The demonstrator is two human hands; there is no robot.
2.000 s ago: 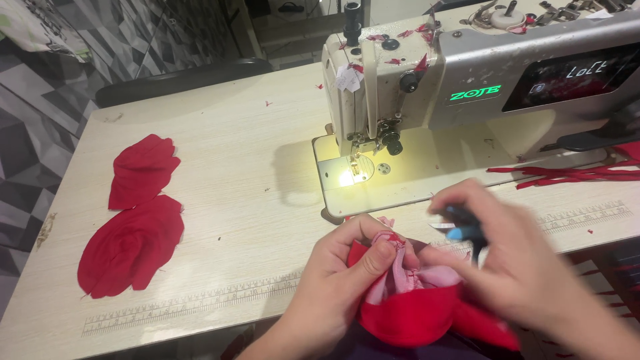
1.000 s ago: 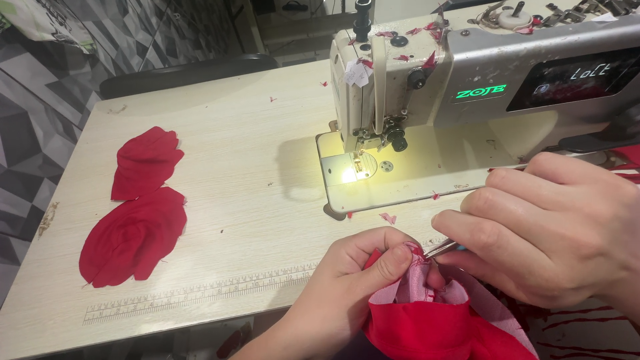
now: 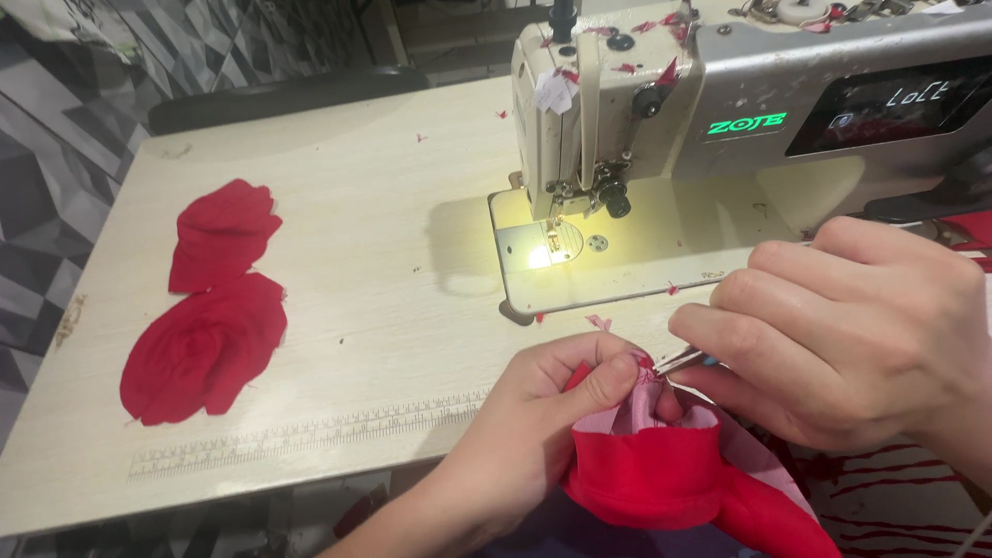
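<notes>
My left hand [image 3: 573, 395] pinches the gathered edge of a red fabric piece [image 3: 651, 473] with a pink underside, which hangs below the fingers in front of the table edge. In my right hand [image 3: 837, 333] is a small metal cutting tool [image 3: 682, 361], probably thread snips, mostly hidden by the fingers; its tips touch the gathered edge beside my left thumb. Behind the hands stands a Zoje sewing machine [image 3: 604, 108], its lamp lit over the needle plate [image 3: 554, 244]. Two red fabric pieces [image 3: 225, 232], [image 3: 205, 349] lie at the left of the table, touching each other.
A printed ruler scale [image 3: 310, 434] runs along the near edge of the pale table [image 3: 364, 232]. Small fabric scraps [image 3: 598, 322] lie near the machine bed and on its head. More red fabric [image 3: 969, 232] is at the far right. A dark chair back [image 3: 287, 97] stands behind the table.
Two seconds ago my right hand and the tool were apart from the gathered edge, the hand blurred; since one second ago the tips have been at that edge. My left hand has kept its hold.
</notes>
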